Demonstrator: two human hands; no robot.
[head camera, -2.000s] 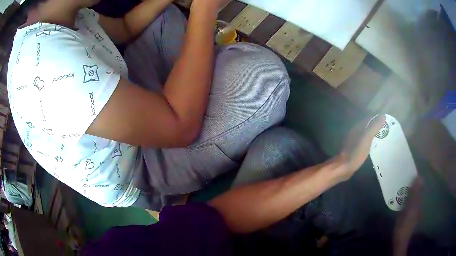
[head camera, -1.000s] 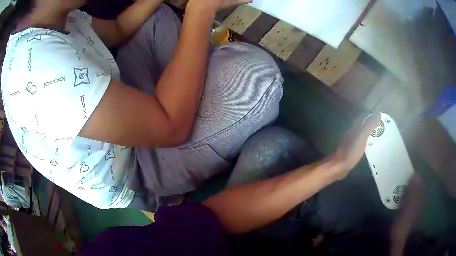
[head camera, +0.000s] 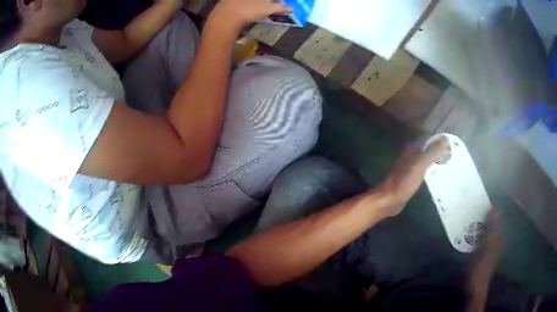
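A flat white oblong plate with rounded ends (head camera: 458, 192), the bottom cover, is held over the lap at the right. It has a round slotted grille near each end; fingers partly cover the upper one. My left hand (head camera: 406, 177) reaches in from the lower left and grips the upper end. My right hand (head camera: 487, 244) is blurred and dim at the lower right edge of the plate, touching its lower end. Whatever lies beneath the plate is hidden.
A person in a white patterned shirt (head camera: 49, 122) and grey trousers sits close at the left, a hand at a blue printed piece (head camera: 300, 10). White sheets (head camera: 372, 21) lie on wooden slats (head camera: 385, 73) at the top. Blue pieces (head camera: 537, 116) show at the right.
The plate and both my hands sit slightly further left, along with the whole view. My fingers now cover more of the upper grille. A blue piece now shows by the neighbour's hand.
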